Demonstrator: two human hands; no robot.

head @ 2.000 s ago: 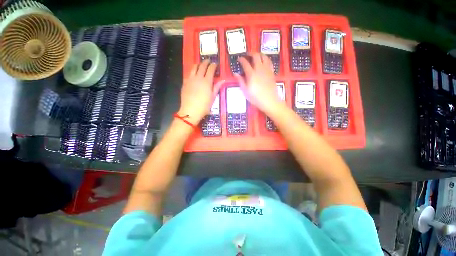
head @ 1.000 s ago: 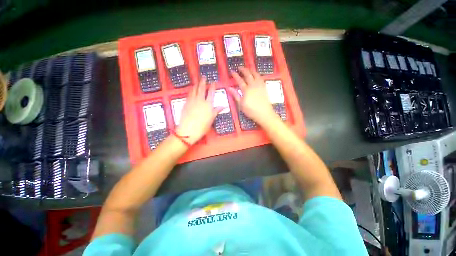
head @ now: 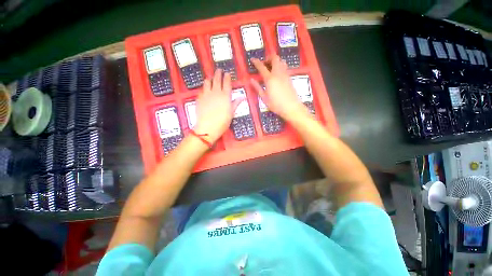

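The red phone tray holds two rows of black keypad phones, face up with lit screens. Most screens are white; the top right phone's screen is purple. My left hand lies over the tray, fingertips on the keypad of the top middle phone, its palm partly hiding lower-row phones. My right hand has its fingers spread, with fingertips at the keys of the fourth top phone and near the top right phone. Neither hand holds a phone; all visible phones lie in their recesses.
Black ribbed blister trays lie at the left, with a pale green tape roll on them. A tan fan shows at the left edge. A glossy black plastic-lined tray is at the right. A white fan stands lower right by test equipment.
The view has swung right, so the tray appears further left than at first. My hands have moved rightward along the phones. The top middle and fourth screens turned from purple to white; the top right turned purple.
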